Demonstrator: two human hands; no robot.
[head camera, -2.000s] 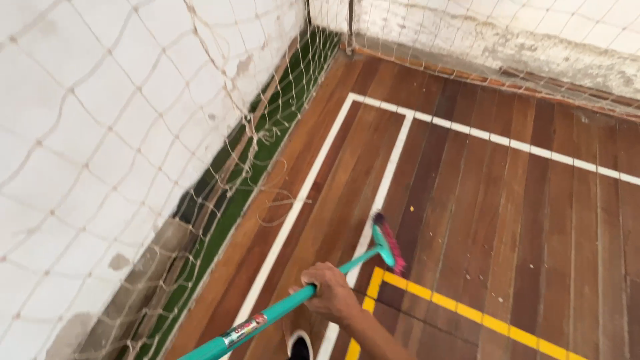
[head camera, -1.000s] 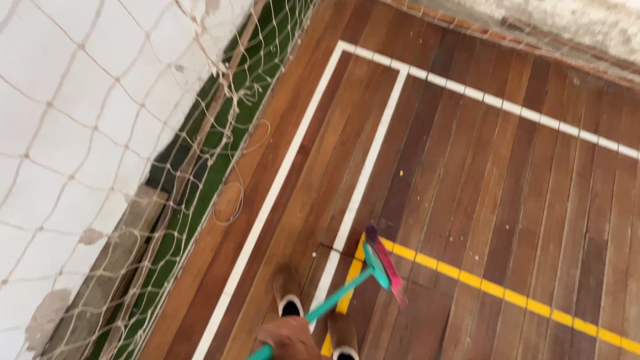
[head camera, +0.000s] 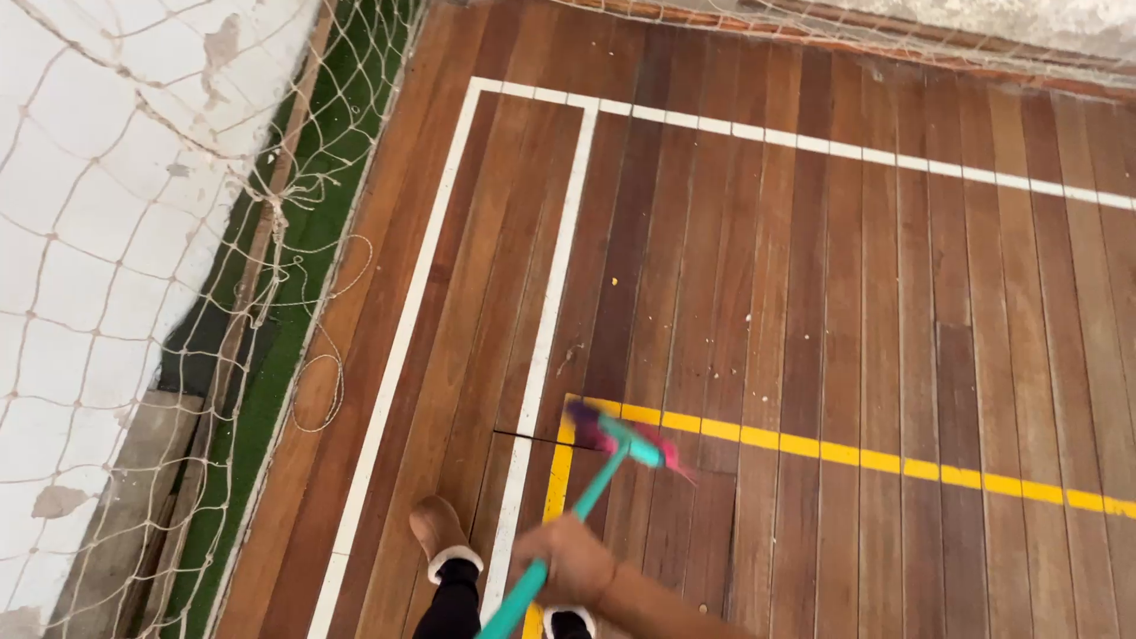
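Observation:
My right hand is closed around the teal handle of a push broom, low in the middle of the view. The broom's head, teal with pink and dark purple bristles, is slightly blurred and lies over the corner of the yellow floor line. Small light crumbs of debris and a little clump are scattered on the wooden plank floor beyond the head. My left hand is out of view.
A knotted net hangs at the left before a white wall, with a loose cord loop on the floor. Green turf runs along that edge. My feet, in a brown shoe and another, stand near the white line. A far wall closes the back.
The broom has stayed in my right hand, its head near the yellow corner. Both feet came into fuller view by one second ago. The view has shifted to look more steeply down.

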